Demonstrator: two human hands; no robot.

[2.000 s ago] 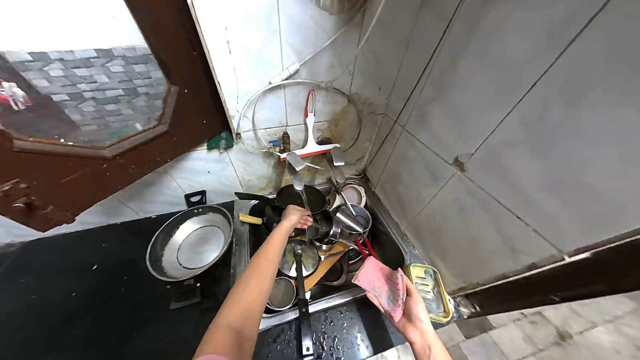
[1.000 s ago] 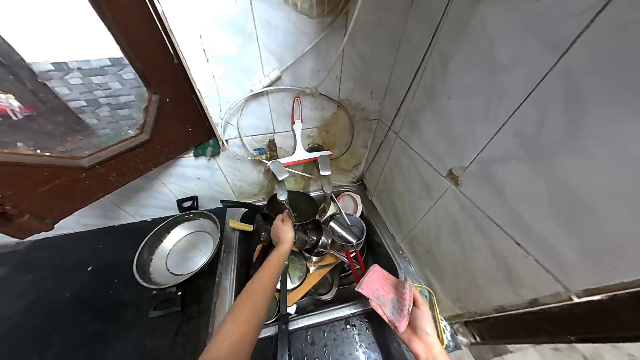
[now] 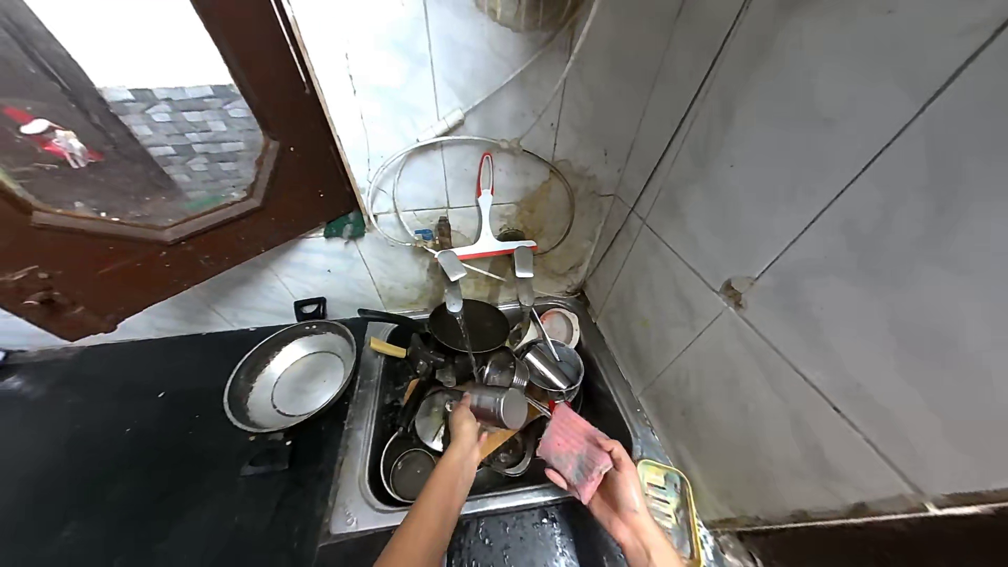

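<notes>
Over a sink (image 3: 357,472) heaped with dishes, my left hand (image 3: 466,425) grips a metal cup (image 3: 500,406) lying on its side. Water runs from the left faucet (image 3: 453,295) down toward the cup. At the sink's front right corner, my right hand (image 3: 618,496) holds a pink sponge cloth (image 3: 573,450). A dark frying pan (image 3: 469,325), a metal pot holding a steel tumbler (image 3: 549,368), a knife or utensil with a yellow handle (image 3: 387,347) and a small saucepan (image 3: 412,474) lie in the heap. A wooden utensil is partly hidden beneath the cup.
A wide metal pan (image 3: 303,378) with black handles sits on the black counter (image 3: 157,465) at left. A yellow soap dish (image 3: 669,504) is at the right edge. Behind the faucets a red-and-white squeegee (image 3: 486,224) leans by the tiled wall. A brown door (image 3: 260,244) stands at upper left.
My left hand was on a long black handle a second ago; it now holds the metal cup, lower and nearer. The right hand keeps the pink cloth.
</notes>
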